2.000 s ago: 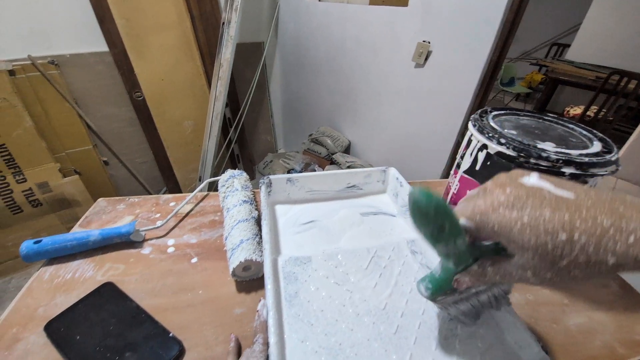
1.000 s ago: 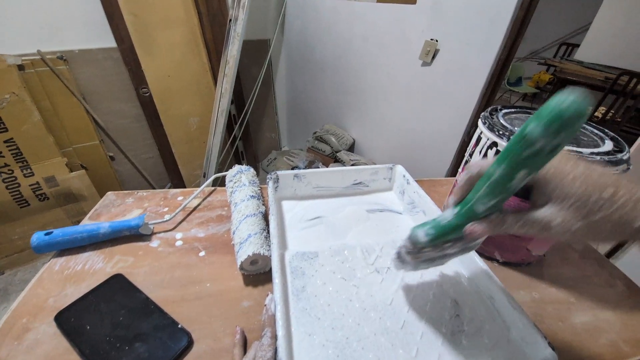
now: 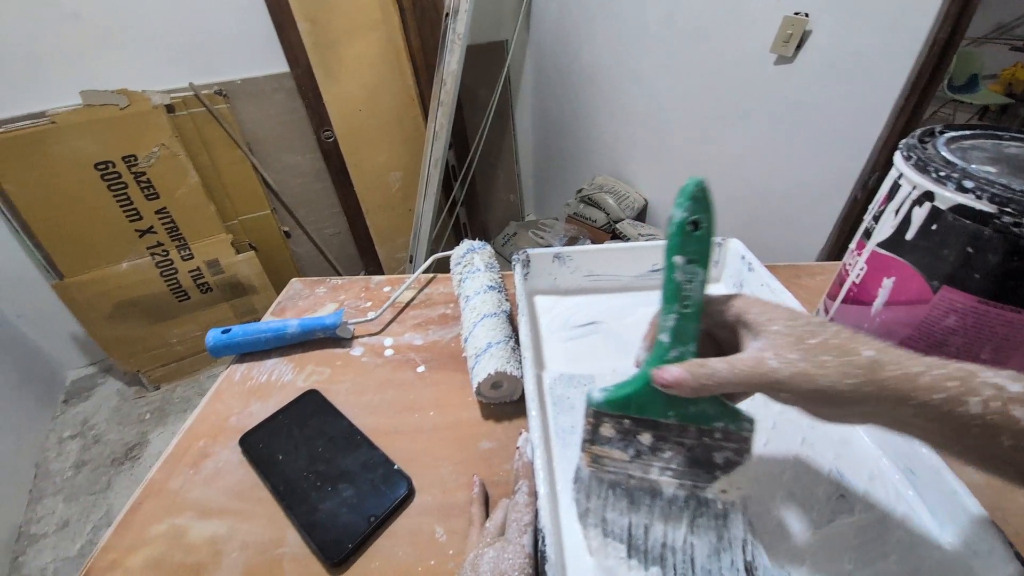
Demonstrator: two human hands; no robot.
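My right hand (image 3: pixel 744 352) is closed around the green handle of a wide paintbrush (image 3: pixel 680 384), bristles pointing down over a white plastic paint tray (image 3: pixel 531 448). White paint coats the bristles and lies in the tray. At the bottom edge, my left hand (image 3: pixel 504 528) rests against the tray's left side, partly out of view; whether it grips the rim cannot be seen. Left of the tray, a paint roller (image 3: pixel 486 324) with a blue handle lies on the wooden table (image 3: pixel 416 448). Both hands are spattered with paint.
A black smartphone (image 3: pixel 326 476) lies on the table at the left. Behind my right arm stands a paint-streaked bucket (image 3: pixel 944 240). Flattened cardboard (image 3: pixel 136 216) and boards lean on the wall beyond the table, and bags (image 3: pixel 612 200) lie on the floor in the corner.
The brush was tilted, its handle toward the upper right, one second ago; now the handle points up and the broad side of the bristles faces me. My left hand stays beside the tray.
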